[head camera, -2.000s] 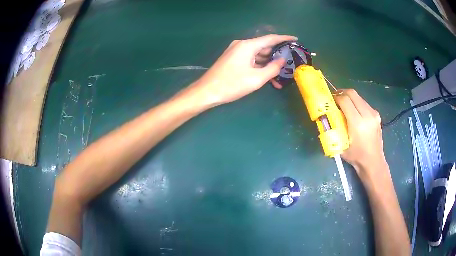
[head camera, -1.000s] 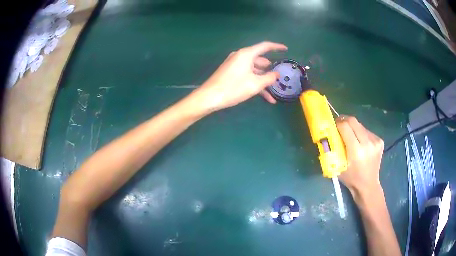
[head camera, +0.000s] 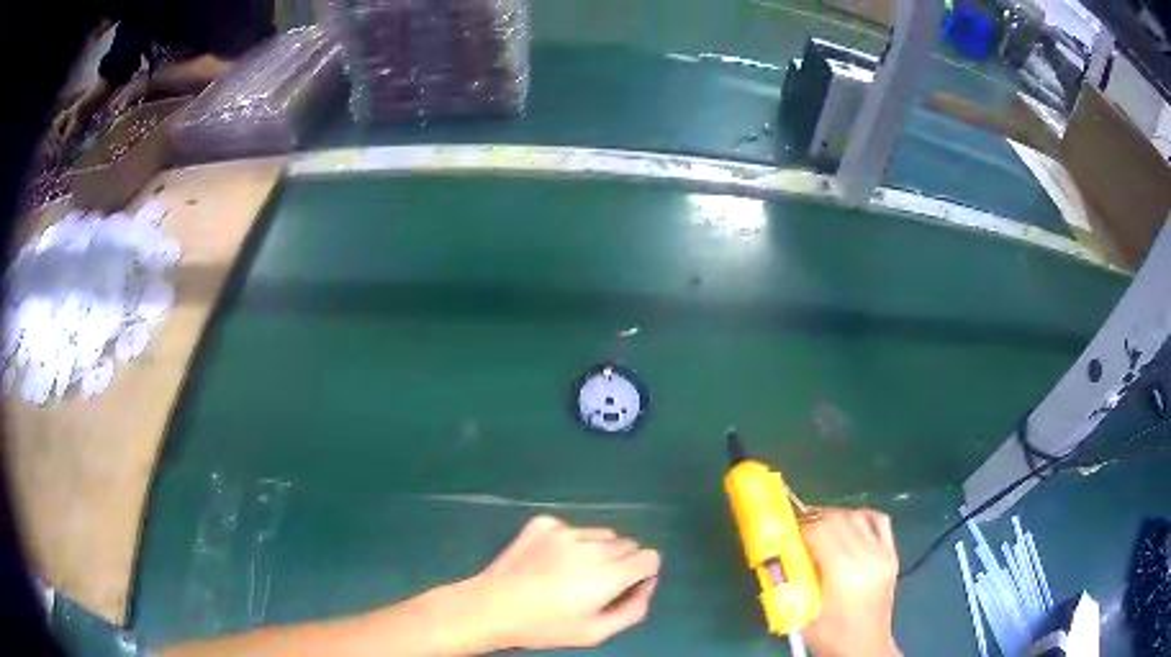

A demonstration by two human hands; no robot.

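The round housing (head camera: 610, 399) lies on the green bench ahead of my hands. It has a black rim, a light face with dark holes, and a short wire with a small white end at its top. My left hand (head camera: 574, 584) is below the housing, not touching it, fingers curled; I see nothing in it. My right hand (head camera: 850, 571) is shut on the yellow hot glue gun (head camera: 773, 533). Its dark nozzle points up and away, to the right of the housing. A glue stick shows at its back end.
White thin round parts (head camera: 90, 302) lie heaped on the tan board (head camera: 212, 289) at left. Glue sticks (head camera: 1008, 584) lie at right by a grey post (head camera: 1092, 385) with a black cord. Wrapped stacks (head camera: 437, 58) stand beyond the pale strip. A person's arm (head camera: 193, 75) shows at far left.
My left hand has let go of the housing and drawn back. The glue gun has moved away from it. The view has tilted up, showing the far side; the small dark disc is out of view.
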